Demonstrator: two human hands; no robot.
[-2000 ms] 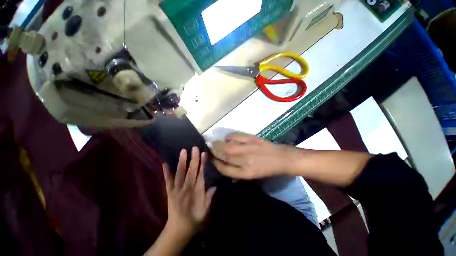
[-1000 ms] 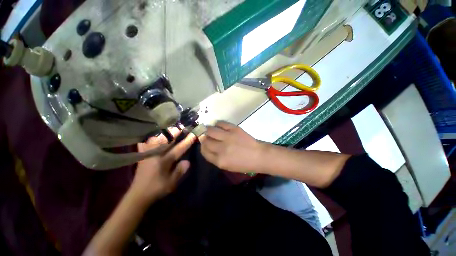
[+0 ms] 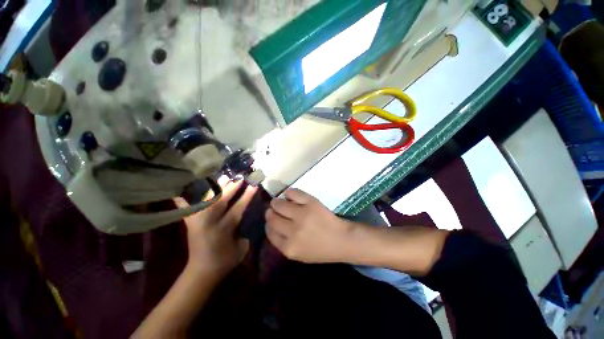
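The cream sewing machine head [image 3: 152, 86] fills the upper left. Its presser foot area [image 3: 240, 162] is lit by a lamp. My left hand [image 3: 215, 228] lies flat on dark cloth, fingers spread and reaching up to the presser foot, partly behind the pale curved bar [image 3: 142, 222]. My right hand [image 3: 301, 225] is at the cloth's right edge with fingers curled and tips on it; whether it pinches the cloth is hidden. The black piece [image 3: 253, 215] runs between my hands towards the needle. Maroon cloth [image 3: 99, 265] hangs at the left.
Scissors with yellow and red handles [image 3: 381, 119] lie on the machine bed, right of the needle. The green control panel [image 3: 344, 49] stands behind them. At right are maroon strips [image 3: 463, 192], white sheets [image 3: 497, 185], a cream board [image 3: 550, 192] and a blue crate [image 3: 576, 112].
Since two seconds ago, my left hand has moved up to the presser foot. Over the last second, my right hand has moved down, away from the foot. The view has shifted slightly.
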